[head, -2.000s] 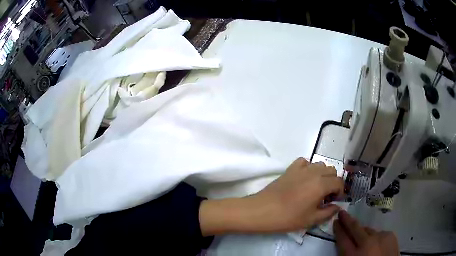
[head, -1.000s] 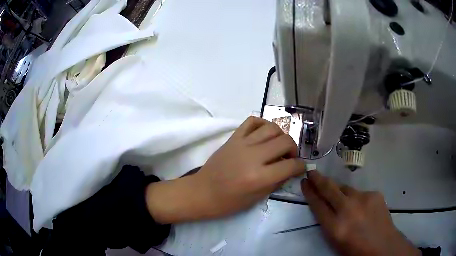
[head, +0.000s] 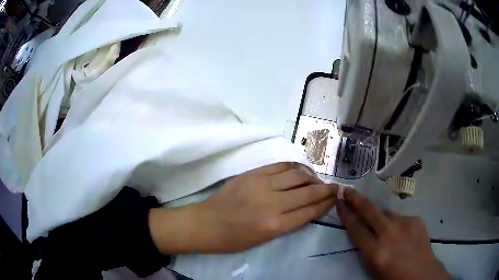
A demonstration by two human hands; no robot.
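A large white cloth (head: 164, 131) lies over the left of the table and runs under my left hand. My left hand (head: 257, 208) lies palm down, its fingertips on the cloth's right end. My right hand (head: 383, 235) pinches a small white folded end (head: 342, 190) where the fingertips of both hands meet. This lies just in front of the needle plate (head: 355, 158) of an off-white sewing machine (head: 394, 71). The slide plate (head: 316, 145) shows a brown patch. A thin dark spike (head: 332, 253) lies beside my right hand; its right end is hidden.
Heaped cream and white cloth (head: 98, 63) lies at the far left over a dark surface. Ribbed cream dials (head: 403, 186) sit on the machine's front. A small white scrap (head: 241, 269) lies near the table's front. The white table top (head: 257, 54) stretches behind the cloth.
Since two seconds ago the view has shifted and my hands have come away from the needle area toward the front edge. Since one second ago my left fingers have flattened, uncovering more of the slide plate.
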